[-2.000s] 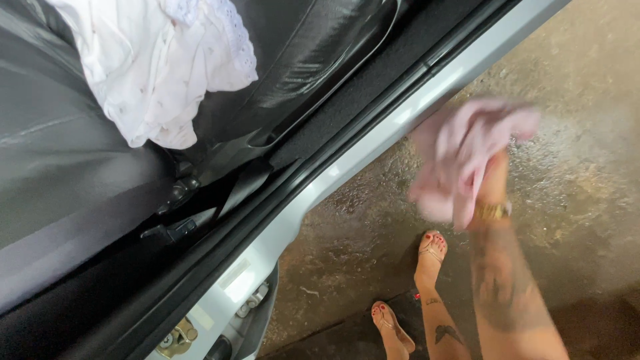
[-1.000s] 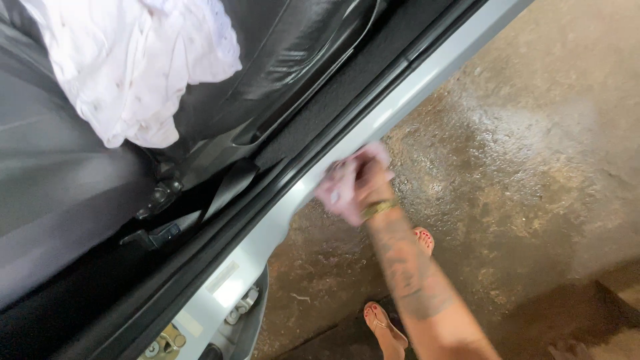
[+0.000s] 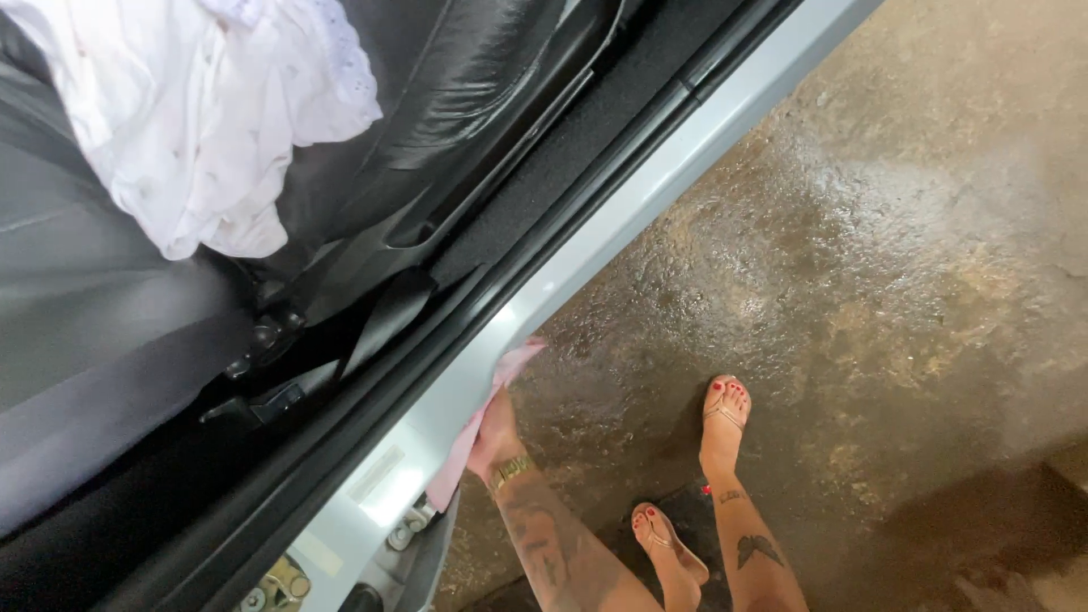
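Observation:
My right hand (image 3: 495,433) holds a pink cloth (image 3: 459,455) against the outer side of the car's pale door-frame sill (image 3: 476,374). The sill's edge hides part of the cloth and my fingers. A gold-coloured watch or bracelet (image 3: 512,469) is on that wrist, and the forearm is tattooed. My left hand is out of view. A white cloth with a lace-like edge (image 3: 212,127) lies crumpled on the black car seat (image 3: 459,76).
A seat belt buckle (image 3: 268,404) and strap lie beside the seat. Metal door latch or hinge parts (image 3: 285,586) are at the bottom. Two feet in sandals (image 3: 722,416) stand on the wet, rough floor (image 3: 807,297), near a dark mat (image 3: 688,510).
My right hand has moved with the pink cloth from over the floor to the sill, then down along it. Part of the cloth is now hidden behind the sill.

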